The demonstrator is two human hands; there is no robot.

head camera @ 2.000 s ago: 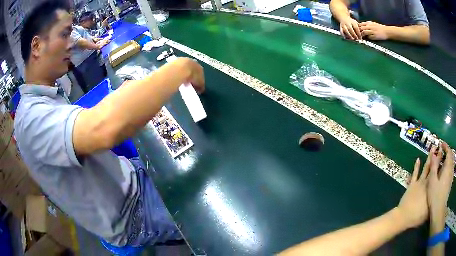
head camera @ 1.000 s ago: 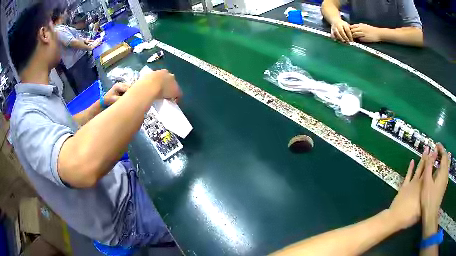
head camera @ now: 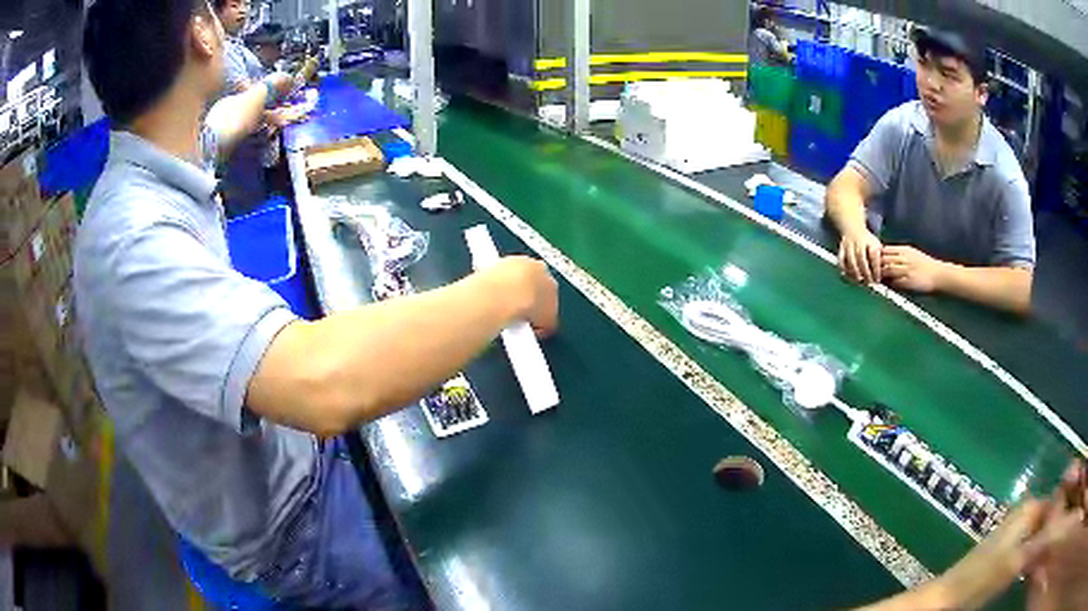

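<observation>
An open power strip base (head camera: 925, 475) with a row of white blocks lies on the bright green belt at the right, slanting down to the right. Thin coloured wires show at its cord end. Its white power cord (head camera: 764, 346) lies coiled in clear plastic. My left hand (head camera: 1012, 551) and my right hand (head camera: 1059, 539) are close together at the right edge, by the strip's far end from the cord. Both are blurred and partly cut off. Their fingertips and whether they grip the strip cannot be made out.
At left, a worker's hand (head camera: 533, 292) is over a long white cover (head camera: 533, 376), beside another open strip (head camera: 455, 408). A speckled rail (head camera: 668, 349) separates the belt from the dark work surface. A brown ring (head camera: 739, 473) lies before the rail. Another worker (head camera: 943, 197) sits across the belt.
My view has tilted up, putting my hands closer to the lower right edge. The neighbour's white cover has shifted off the open strip and now lies beside it.
</observation>
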